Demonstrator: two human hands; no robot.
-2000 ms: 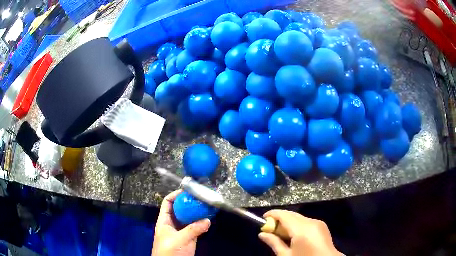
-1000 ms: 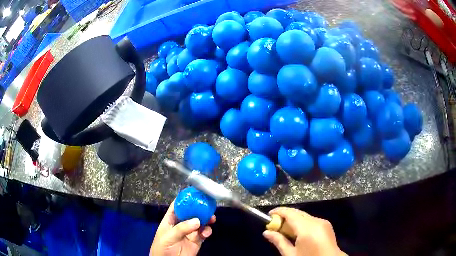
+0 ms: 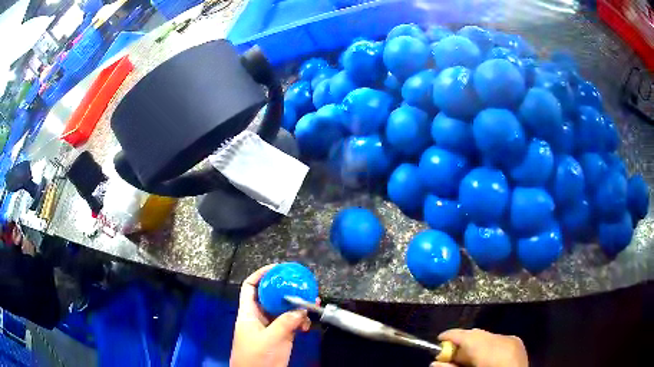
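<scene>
My left hand [image 3: 264, 335] holds a glossy blue ball [image 3: 288, 285] just in front of the bench's front edge, fingers behind it and thumb at its lower side. My right hand [image 3: 486, 349] grips the short pale wooden handle [image 3: 447, 350] of a silvery bladed tool [image 3: 363, 325]. The blade points left and its tip overlaps the lower middle of the held ball, seemingly touching it. Two loose blue balls, one at left [image 3: 357, 234] and one at right [image 3: 433, 258], lie on the bench in front of a large pile of blue balls [image 3: 485, 193].
A black drum [image 3: 188, 111] on a round base stands left of the pile, with a white ridged flap [image 3: 262, 172] hanging on it. A yellow item [image 3: 157, 212], an orange-red tray [image 3: 97, 100], a blue tray [image 3: 315, 34] and a red tray [image 3: 631, 29] lie around. Blue plastic [image 3: 129, 326] shows below the bench.
The view has shifted, so the bench things appear farther right. The blade tip, earlier beyond the held ball's upper side, now lies over its face. The held ball has turned slightly.
</scene>
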